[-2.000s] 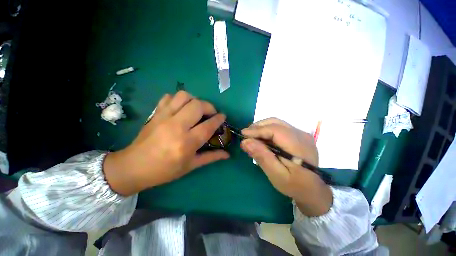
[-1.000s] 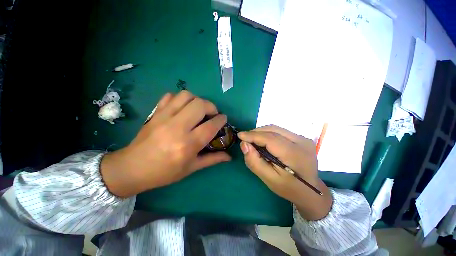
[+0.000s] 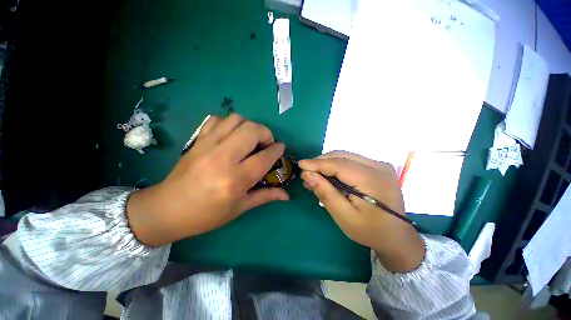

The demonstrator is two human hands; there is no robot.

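A round watch head (image 3: 279, 174) with a dark rim and gold-brown face is held in my left hand (image 3: 213, 175), between thumb and fingers, low over the green mat (image 3: 269, 250). My fingers cover its left part. My right hand (image 3: 360, 194) pinches a thin dark rod-like tool (image 3: 369, 199), which looks like a precision screwdriver. Its front end is at the right rim of the watch head; the tip is too small to make out. Its back end lies across my palm toward the wrist.
A white-wrapped blade (image 3: 283, 65) lies beyond my hands. A whitish wad (image 3: 139, 135), a short pointed stick (image 3: 156, 82) and another thin white stick (image 3: 198, 132) lie left. White paper (image 3: 407, 81), an orange stick (image 3: 406, 167), a green tube (image 3: 471, 207) and a dark crate-like rack (image 3: 543, 181) are right.
The tool in my right hand has changed its angle slightly. The right hand has shifted a little. My left hand keeps its hold, and more of the white stick beside it shows.
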